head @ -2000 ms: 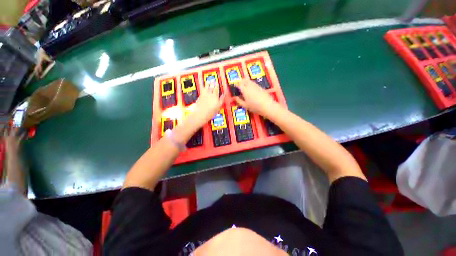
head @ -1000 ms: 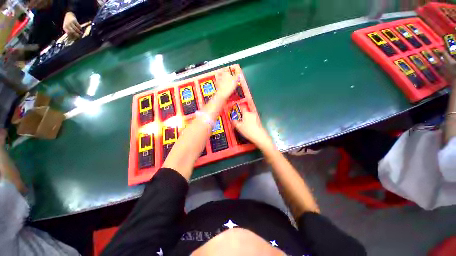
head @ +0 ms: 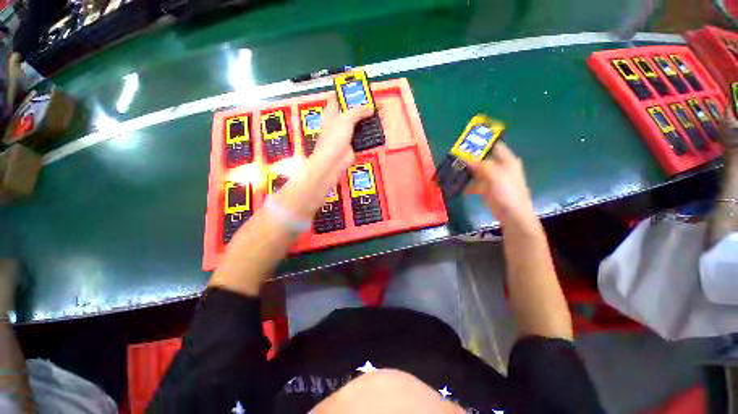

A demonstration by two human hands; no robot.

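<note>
The red phone tray (head: pixel 306 241) lies on the green bench with several yellow-and-black phones in its pockets. Two pockets at its right end are empty. My left hand (head: pixel 336 139) holds a feature phone (head: pixel 354 95) with a lit blue screen over the upper row; its fingers are partly hidden. My right hand (head: pixel 495 174) holds another phone (head: pixel 477 139), tilted, off the tray's right side; its screen is lit blue and white. The phone (head: pixel 364 192) in the lower row also has a lit screen. Phones at the left have dark screens.
A second red tray with phones (head: pixel 665 162) lies at the right, with another tray (head: pixel 712 48) behind it. A person's hand (head: pixel 728 125) is at the right edge. A cardboard box (head: pixel 50 121) stands at the left. A white line (head: pixel 453 58) runs along the green bench.
Both hands have come up from the tray's right end, each now with a phone. The right hand has moved off to the right. Two right-end pockets now show empty.
</note>
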